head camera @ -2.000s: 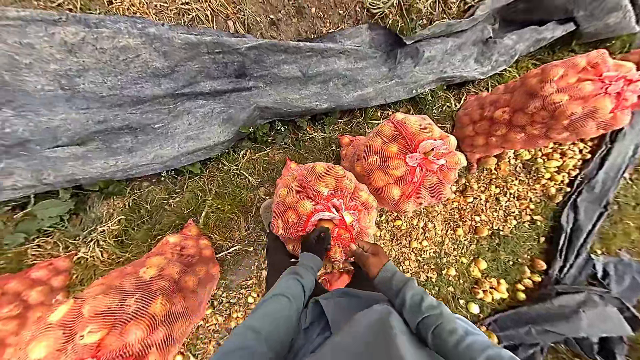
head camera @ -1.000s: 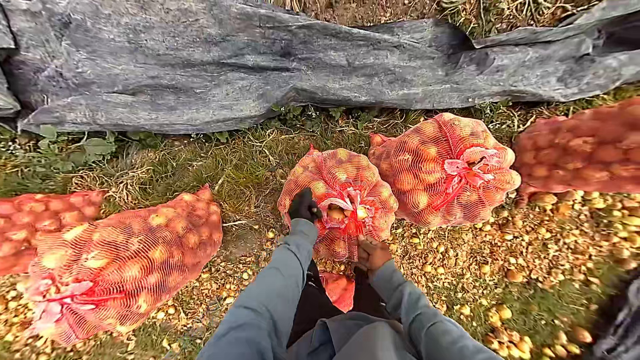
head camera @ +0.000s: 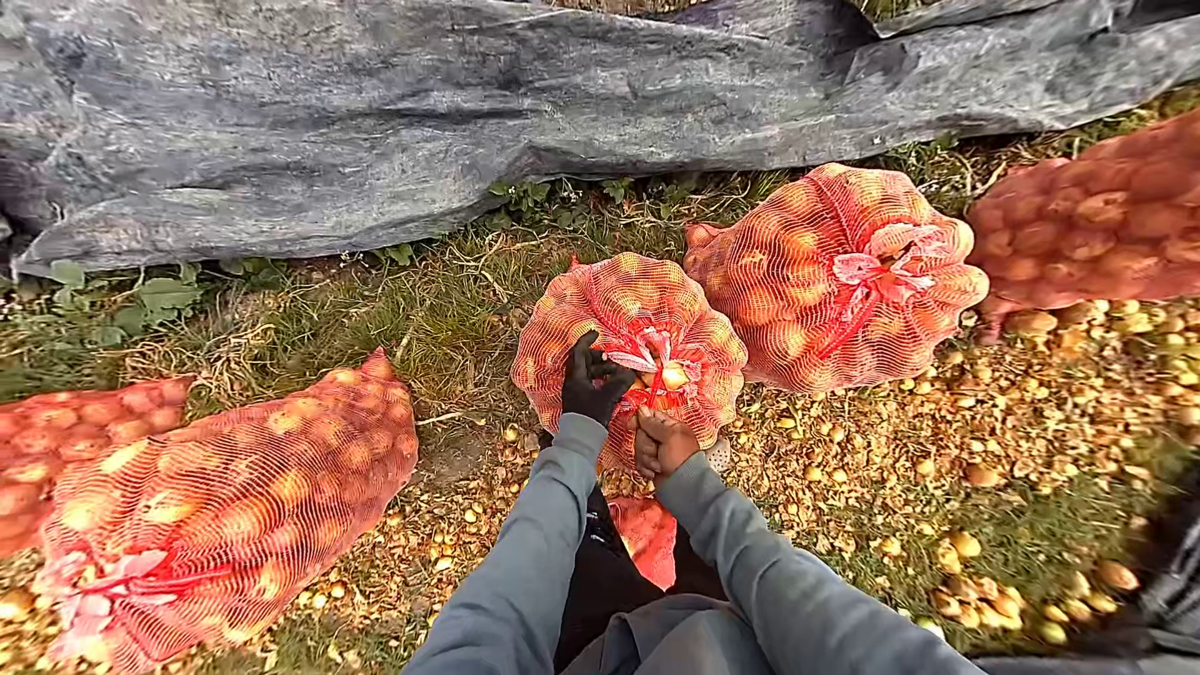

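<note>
A red mesh sack of onions point(head camera: 609, 300) stands upright between my feet, its gathered mouth facing up, with some onions showing through the gap. My left hand point(head camera: 596, 380), in a dark glove, rests at the left side of the mouth, fingers curled apart; whether it holds any mesh cannot be told. My bare right hand point(head camera: 664, 442) is closed on the red drawstring at the near edge of the mouth. A piece of red mesh point(head camera: 647, 539) lies between my legs, below the sack.
A tied onion sack point(head camera: 797, 272) touches this one at the right, with another sack point(head camera: 1097, 211) beyond. Two more sacks point(head camera: 234, 497) lie at the left. Grey sheeting point(head camera: 375, 122) runs across the far side. Loose onions point(head camera: 980, 600) and skins cover the ground at right.
My left hand's fingers have opened out beside the mouth of the sack. My right hand stays at its near edge. The view has shifted.
</note>
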